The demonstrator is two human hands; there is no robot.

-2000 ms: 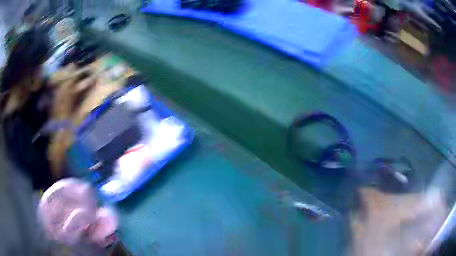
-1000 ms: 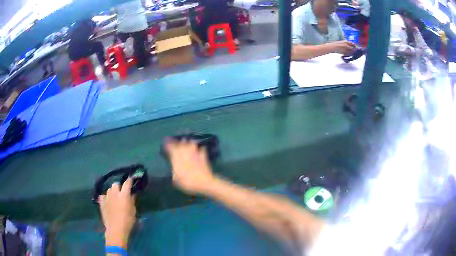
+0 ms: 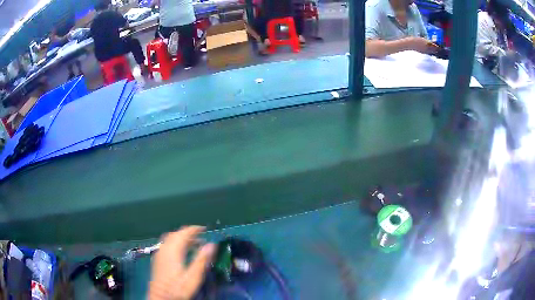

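My left hand [image 3: 176, 266] is at the bottom, somewhat blurred, fingers and thumb apart, beside the left edge of a black headphone. This headphone [image 3: 251, 258] lies on the teal bench mat, its cup showing green and a white spot, its band curving to the lower right. I cannot tell whether the thumb touches it. A second black headphone part [image 3: 105, 274] with a green board lies left of the hand. A thin silvery tool-like item [image 3: 141, 251] lies between them. My right hand is not in view.
A green and white spool [image 3: 394, 221] stands on the bench at the right. The raised green shelf [image 3: 234, 158] runs across, with green posts. Blue sheets [image 3: 82, 120] with black parts lie on its far left. A blue tray is at the lower left corner. A person sits beyond the posts.
The two headphones have gone from the shelf and headphone parts now lie on the bench mat. My right hand has left the view. The view has shifted, and the scene sits further right.
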